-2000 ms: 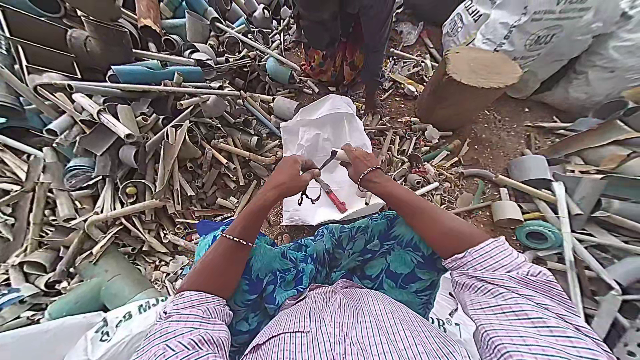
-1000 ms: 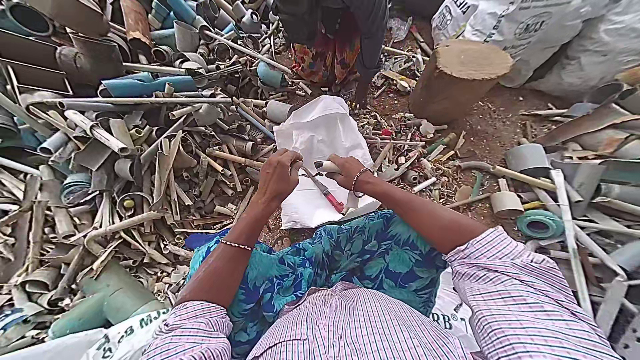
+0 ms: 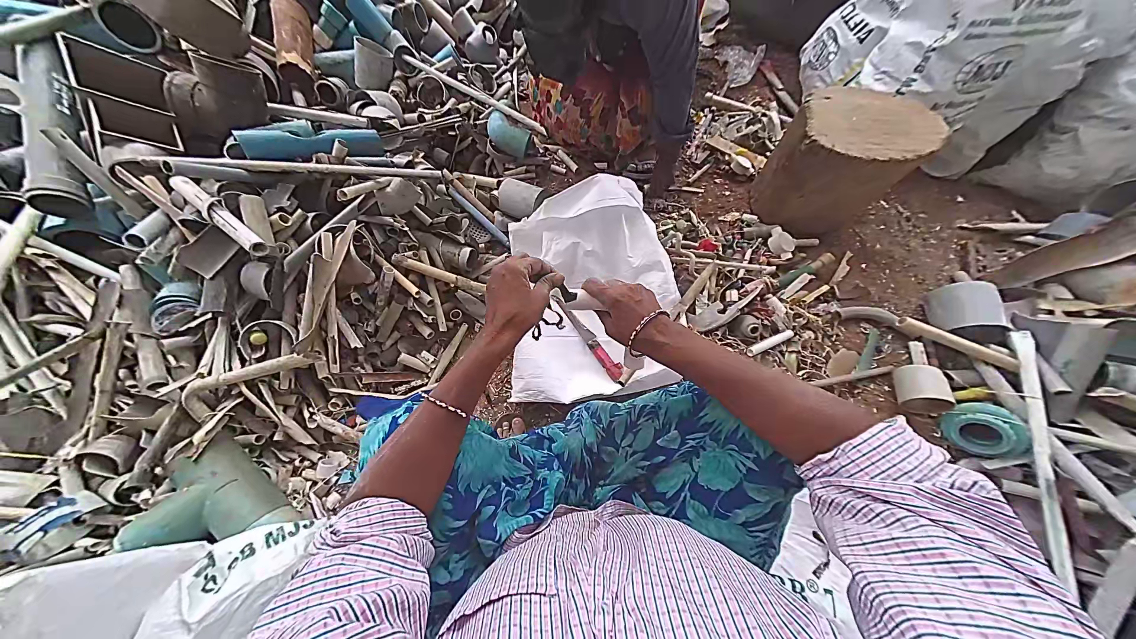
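Observation:
Both hands are close together above a white woven sack [image 3: 599,240] on the ground. My left hand [image 3: 521,293] has its fingers closed on a small dark piece [image 3: 565,293], whose kind I cannot tell. In my right hand [image 3: 624,312] is a short pale pipe piece [image 3: 583,303], its end facing the left hand. Below the hands, a knife with a red handle [image 3: 607,362] lies over the sack, its blade pointing up and left. A thin black cord [image 3: 548,321] shows beside the blade.
Scrap plastic pipes [image 3: 293,257] are heaped at the left, and more pipe pieces [image 3: 966,308] lie at the right. A wooden stump [image 3: 843,160] stands ahead, near full white sacks [image 3: 958,71]. Another person [image 3: 661,71] is beyond the sack.
The dark piece at my left hand, drawn out long between the hands two seconds ago, now shows only as a small bit. Both hands remain over the white sack.

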